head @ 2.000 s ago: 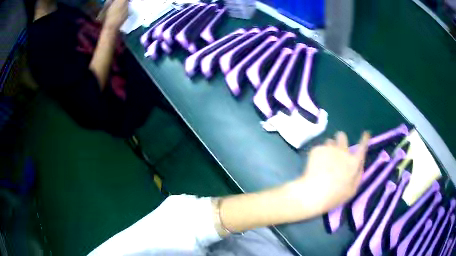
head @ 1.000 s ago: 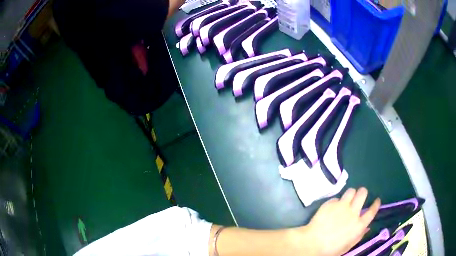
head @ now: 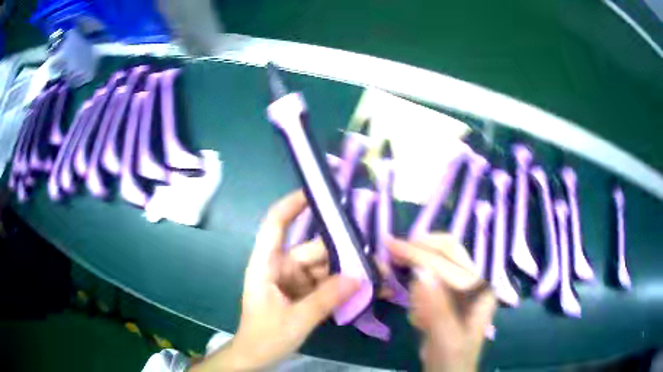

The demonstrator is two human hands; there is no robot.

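Note:
A purple and black handle (head: 320, 185) is held up in front of me, its dark tip pointing up and its broad end down. My left hand (head: 280, 290) grips the broad end, with the thumb on the purple face. My right hand (head: 440, 298) is just right of the handle, its fingers bent and close together and blurred. Whether it pinches something small cannot be told. More handles lie behind and between my hands, partly hidden by them.
Handles (head: 120, 131) lie in a row at left, near a crumpled white cloth (head: 190, 190). More handles (head: 520, 211) lie at right. A pale sheet (head: 414, 142) lies behind them. A metal rail (head: 407, 80) runs along the far edge. Blue crate (head: 131, 20) and translucent bottle (head: 76, 58) are at upper left.
The view has turned right. A handle is now lifted upright in my left hand, and my right hand has come into view. The other person is no longer seen.

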